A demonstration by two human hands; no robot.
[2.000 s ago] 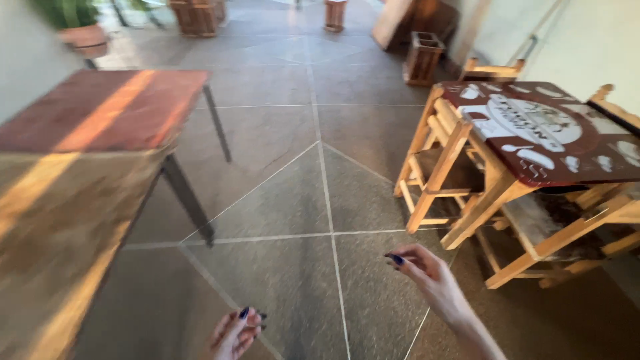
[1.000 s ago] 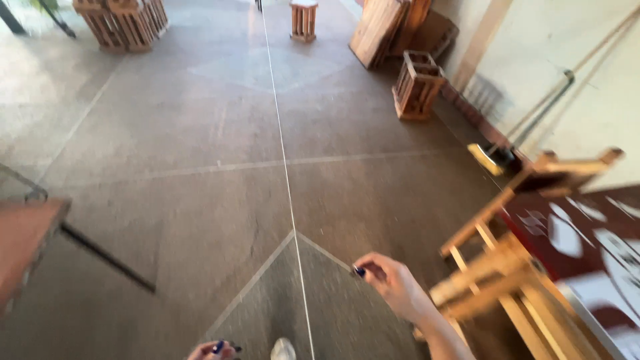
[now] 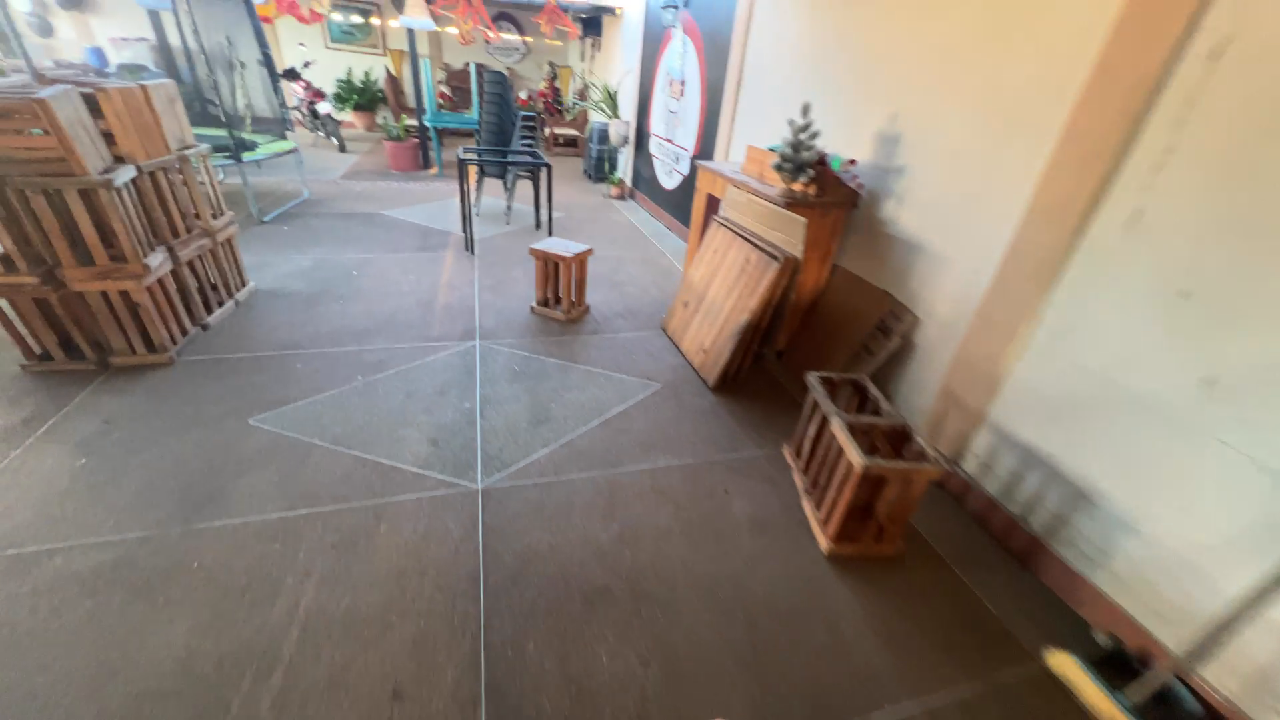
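Note:
Neither of my hands can be made out in the head view now; at most a tiny blurred trace shows at the bottom edge. Ahead on the floor stands a small slatted wooden stool [image 3: 561, 280]. At the right, near the wall, is an open slatted wooden crate [image 3: 862, 470]. Behind it, wooden boards [image 3: 722, 300] lean against a wooden cabinet [image 3: 830, 225] that has a small artificial tree on top. A yellow broom head [image 3: 1085, 682] shows blurred at the lower right corner.
Slatted wooden crates [image 3: 115, 265] are stacked at the left. A black metal table frame [image 3: 505, 160] and stacked chairs [image 3: 497, 120] stand farther ahead. A trampoline [image 3: 240, 145] is at the back left. Along the right runs a wall [image 3: 1120, 300], with a cardboard box [image 3: 850, 320] near it.
Both hands have dropped out of view. The view has moved forward and tilted up; the tables and chairs at the sides are no longer seen.

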